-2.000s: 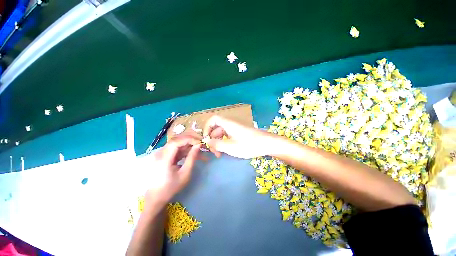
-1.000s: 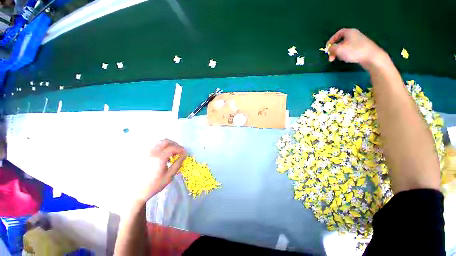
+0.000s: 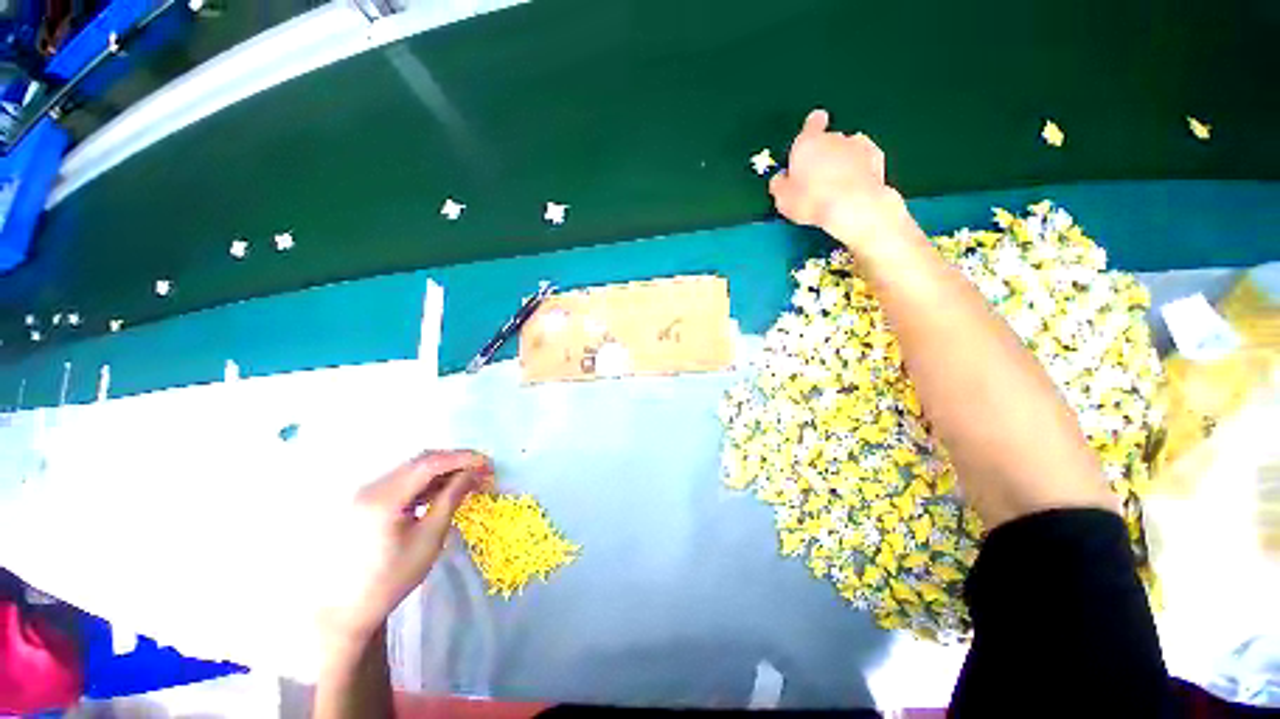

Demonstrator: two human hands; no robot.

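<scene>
My right hand is over the dark green belt, its index finger raised; any piece under it is hidden. A whitish moulded piece lies on the belt just left of its fingers. My left hand is at the left edge of the low pile of thin yellow parts, its fingertips close together; I cannot tell if they pinch a part. The large heap of yellow-and-white pieces is at the right, partly under my right forearm.
Spaced pieces lie along the conveyor belt. A cardboard pad with a round white disc lies between the piles, a slim dark tool at its left end. A clear bag with yellow contents is far right.
My hands were together at the cardboard, then apart. My right hand, which held a piece over the belt, is now lower and closer to the whitish piece. My left hand remains at the yellow pile.
</scene>
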